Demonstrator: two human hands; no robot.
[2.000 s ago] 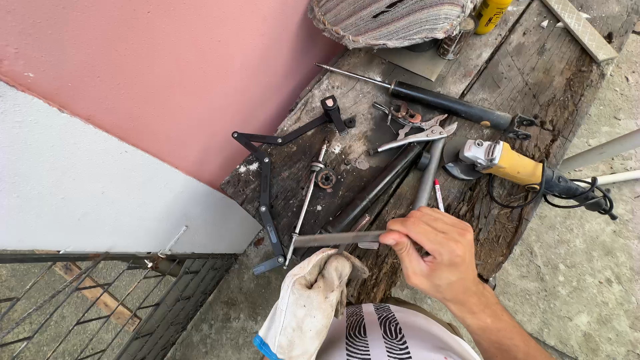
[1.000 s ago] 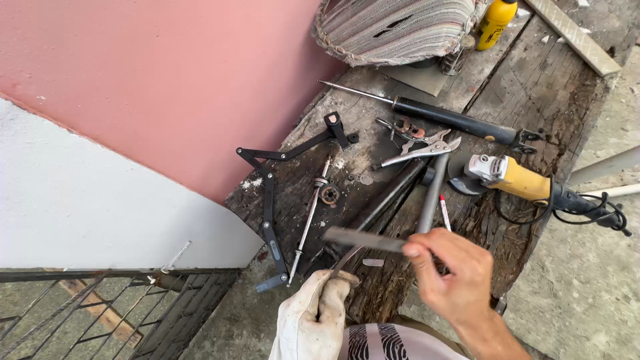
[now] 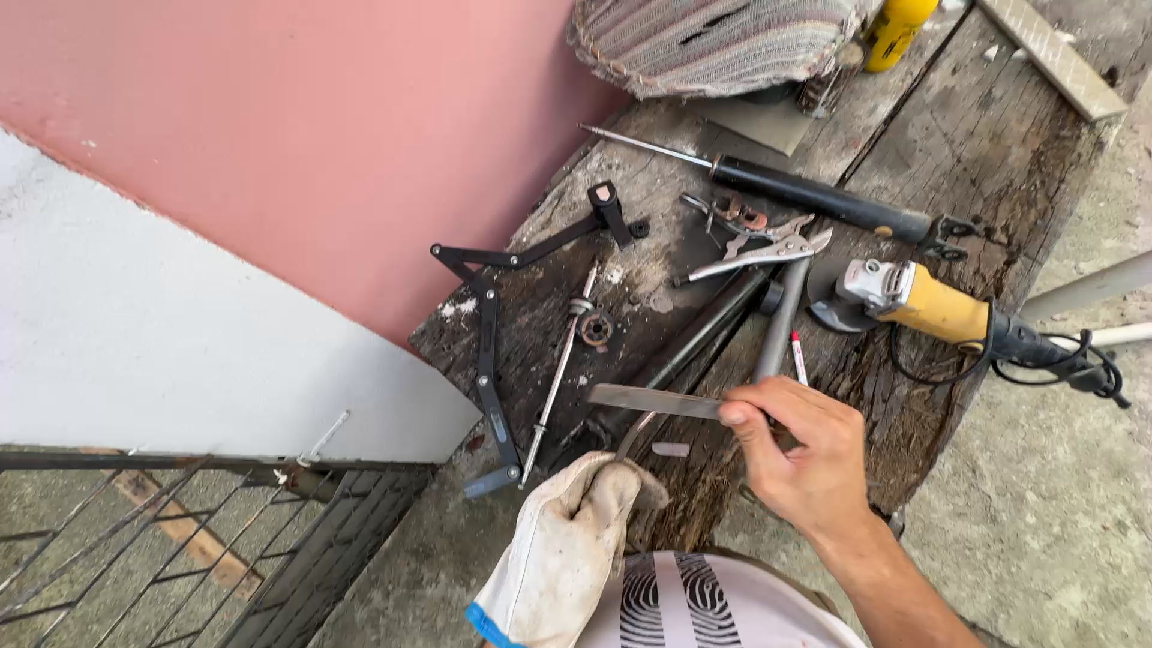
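Observation:
My left hand [image 3: 585, 522], in a white glove with a blue cuff, is closed on a thin curved metal piece [image 3: 634, 432] that sticks up from its fingers. Bare, my right hand [image 3: 801, 450] grips a flat metal bar [image 3: 657, 401], which looks like a file, and its free end points left above the curved piece. Whether the two touch, I cannot tell. Beyond my hands lie a black tube [image 3: 702, 328], a grey metal tube [image 3: 783, 315], locking pliers [image 3: 756, 261] and a red-capped marker [image 3: 798, 355]. A small pale piece [image 3: 670, 449] lies between my hands.
On the worn wooden bench [image 3: 981, 171] rest a yellow angle grinder [image 3: 936, 306] with its cord, a black shock absorber [image 3: 810, 193], a black folding lock [image 3: 489, 333], a metal rod [image 3: 558, 378], a striped cloth bundle [image 3: 711, 45] and a yellow bottle [image 3: 895, 36]. A pink-and-white wall borders the left.
The flat bar in my right hand has shifted relative to the curved piece in my left. Both hands keep their hold. The view has moved slightly.

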